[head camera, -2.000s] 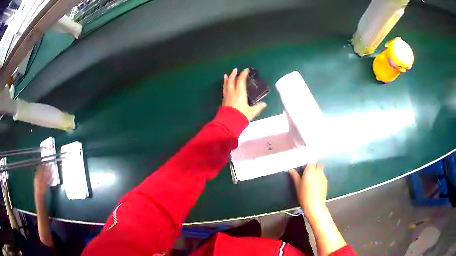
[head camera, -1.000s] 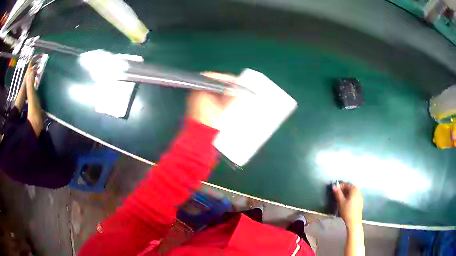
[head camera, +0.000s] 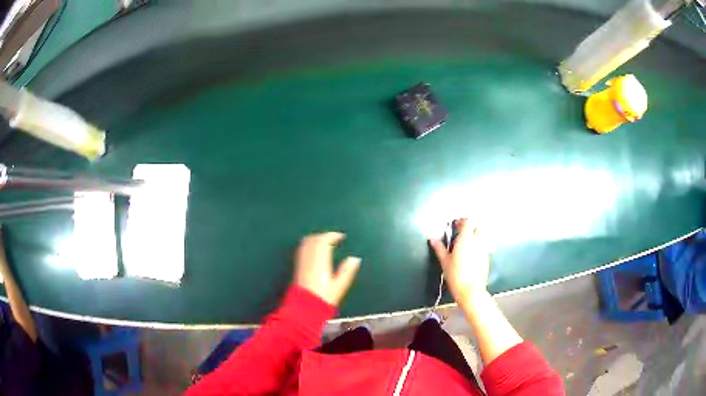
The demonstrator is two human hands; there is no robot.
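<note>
My right hand [head camera: 467, 259] is near the table's front edge and pinches the small plug [head camera: 450, 232] of a thin white cable [head camera: 440, 294], which runs down over the edge. My left hand [head camera: 321, 267] is empty, fingers apart, above the green table. A small black square box [head camera: 420, 110] lies on the table farther back, touched by neither hand. Two white lamp units stand at the left, one with its white base [head camera: 159, 223] nearer me and another base [head camera: 94, 236] beside it; silver-grey arms rise from them toward the left.
A yellow figurine [head camera: 616, 104] stands beside the plastic-wrapped right post [head camera: 611, 46]. Another wrapped post [head camera: 58, 125] is at the left. A co-worker's arm [head camera: 15, 298] shows at the far left. Blue stools [head camera: 631, 288] stand beyond the front edge [head camera: 542, 289].
The white unit from my left hand now stands with the units at the left, and that hand is back near the middle, empty. The view has swung back to the right.
</note>
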